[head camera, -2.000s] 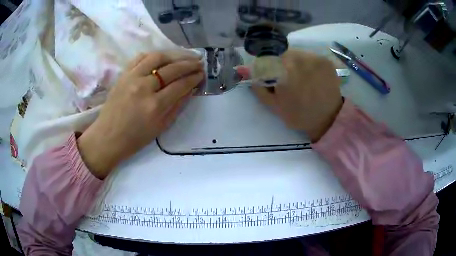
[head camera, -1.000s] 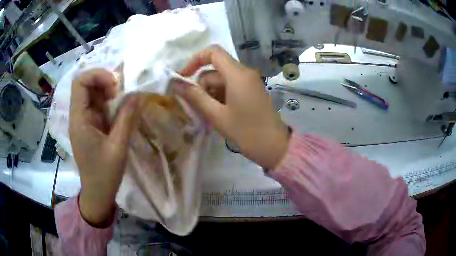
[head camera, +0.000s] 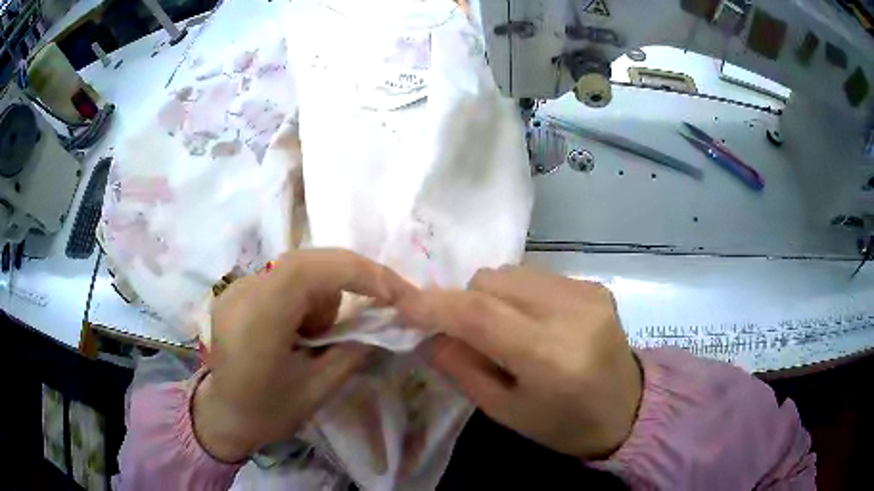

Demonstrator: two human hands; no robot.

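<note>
The floral garment, cream-white with pale pink and grey flowers, lies over the table left of the sewing head and hangs over the front edge. My left hand grips its edge near the table front. My right hand pinches the same edge from the right, and the fingertips of both hands nearly meet. The pinched fabric is partly hidden by my fingers. A small printed label or marking shows on the upper part of the garment.
The sewing machine's round knob and needle plate are right of the garment. Slim tweezers and thread snips lie on the machine bed. A ruler scale runs along the front edge. A second machine stands far left.
Both hands have left the needle area and now hold the garment edge lower, near the table front. The garment is spread further across the table, and the view has shifted.
</note>
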